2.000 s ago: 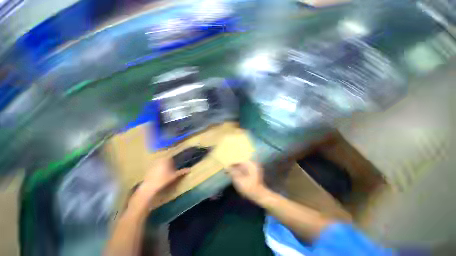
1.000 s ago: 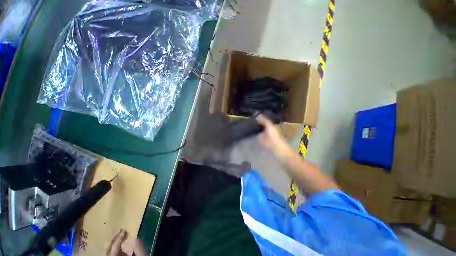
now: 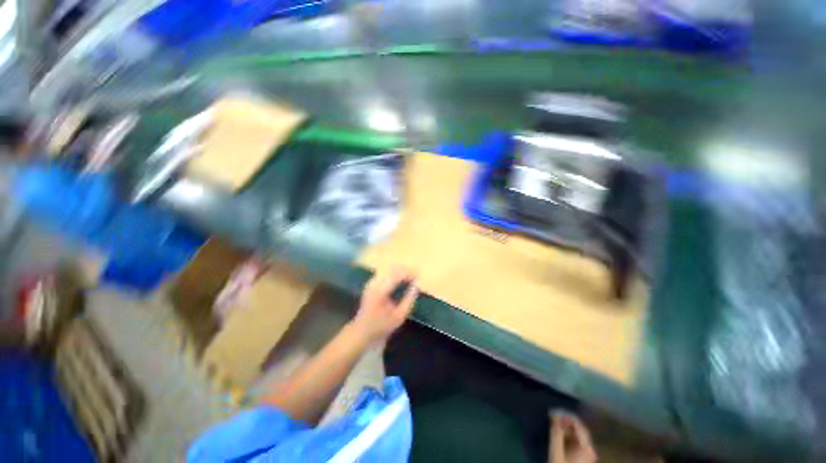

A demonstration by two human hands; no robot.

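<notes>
The view is blurred. A flat tan cardboard sheet lies on the green bench in front of me. My left hand is at its front left edge, fingers curled; a small dark spot shows at the fingers, and I cannot tell if it is a held part. My right hand is low at the bottom edge of the picture, partly cut off, below the bench edge. The black electric screwdriver hangs over the right part of the sheet. The grey-white feeder stands behind the sheet.
A blue tray is under the feeder. Clear plastic bags lie on the bench at right, and a bag with dark contents lies left of the sheet. Another cardboard piece is further left. An open cardboard box is below the bench. Blue-clothed people are at far left.
The view has swung left from the floor box to the bench. My right hand has left the box of black parts and is now low at the picture's bottom. My left hand is at the sheet's front left edge.
</notes>
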